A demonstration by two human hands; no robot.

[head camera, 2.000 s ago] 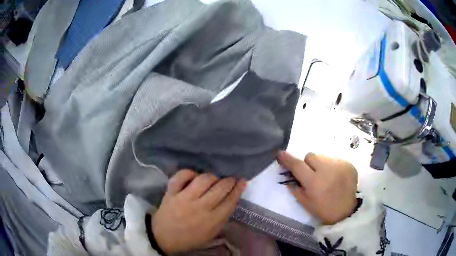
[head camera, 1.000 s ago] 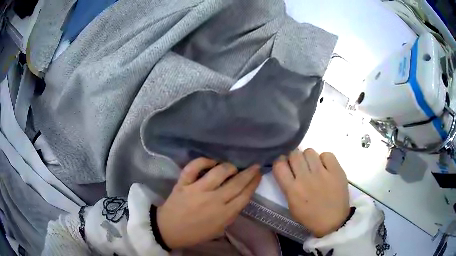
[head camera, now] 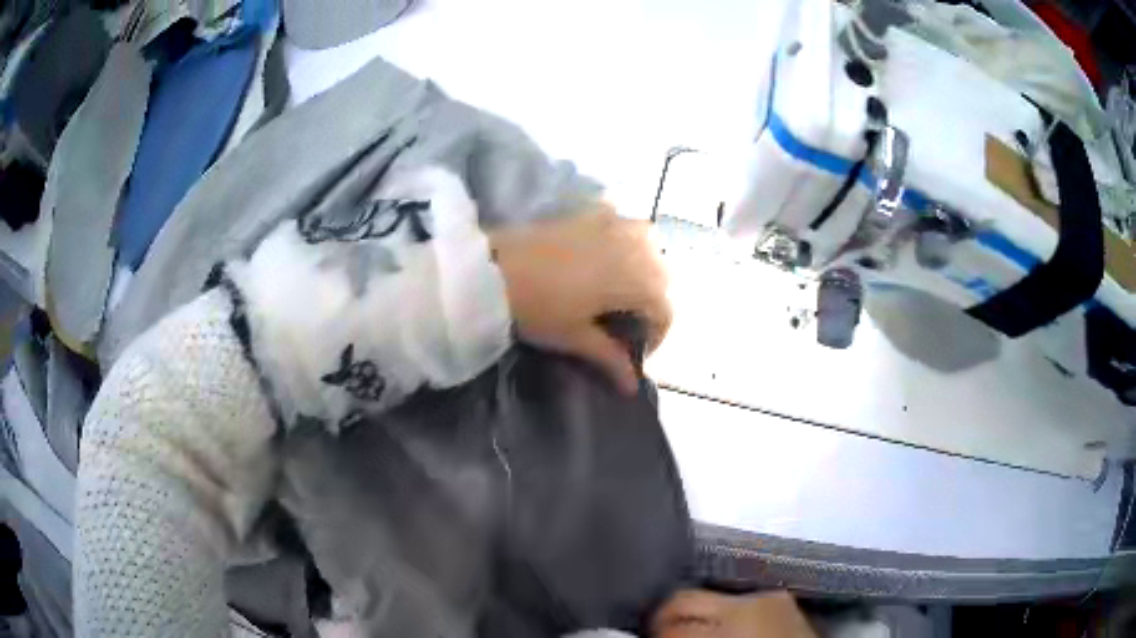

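My left hand [head camera: 579,293] reaches across the middle and pinches the upper end of the smooth dark grey fabric piece [head camera: 592,486], left of the machine's needle area. My right hand [head camera: 735,616], partly cut off by the bottom edge, grips the lower end of this piece; its fingertips are hard to see. The dark piece hangs over the table's front edge between both hands, slightly blurred. The light grey garment panel [head camera: 318,137] lies behind and under my left forearm, which hides much of it.
The white sewing machine head [head camera: 810,137] with a blue stripe stands at upper right, a black strap [head camera: 1071,237] round its arm. Its metal plate [head camera: 872,418] lies in the table. A grey measuring strip [head camera: 872,573] edges the table front. Blue cut pieces [head camera: 187,137] lie far left.
My left hand has moved up and across, drawing the fabric's upper end with it. My right hand has moved down to the bottom edge. The dark piece now runs lengthwise between them, and the view has shifted.
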